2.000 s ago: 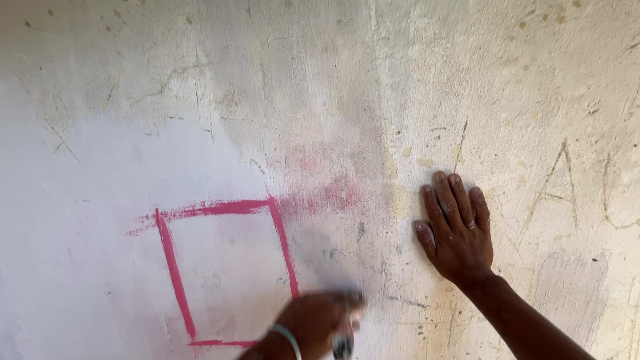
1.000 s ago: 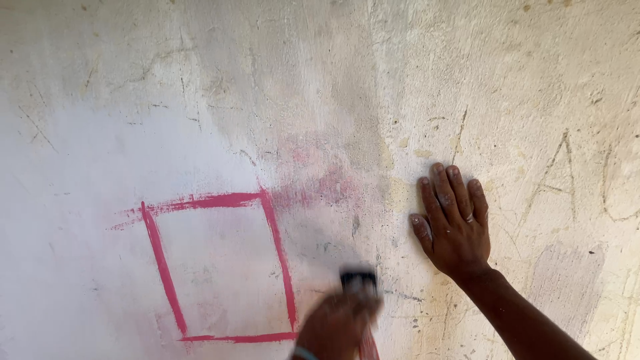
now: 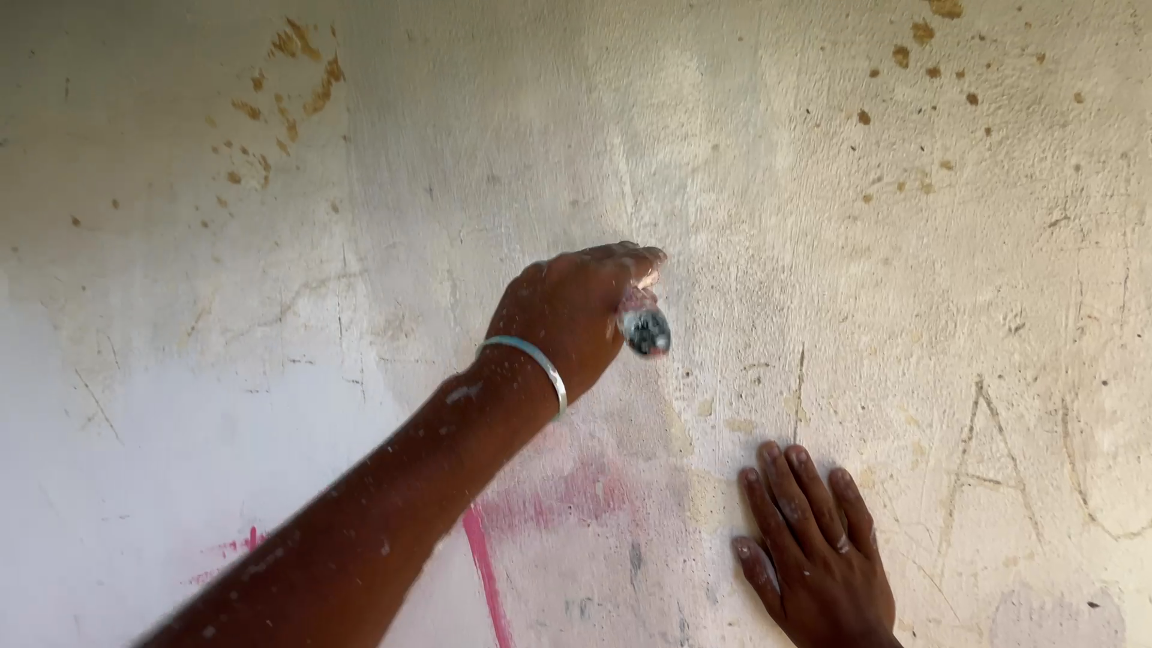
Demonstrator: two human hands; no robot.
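Note:
My left hand, with a light blue band at its wrist, is raised near the middle of the wall. Its fingers close round what looks like a paintbrush, whose dark, paint-smeared end points back at me; the fingers hide the working end, and I cannot tell whether it touches the wall. Lower right, my right hand lies flat on the plaster with its fingers spread and holds nothing. Specks of paint mark both hands. Below my left wrist runs a pink painted line, beside a faded pink smear.
Scratched letter-like marks show on the wall to the right. Brown stains dot its upper left, with more at the upper right. A whiter painted area covers the lower left, partly behind my left forearm.
My left hand has moved up the wall with the tool, from beside the pink outline to above the smear. My right hand stays flat on the wall. The view has shifted upward.

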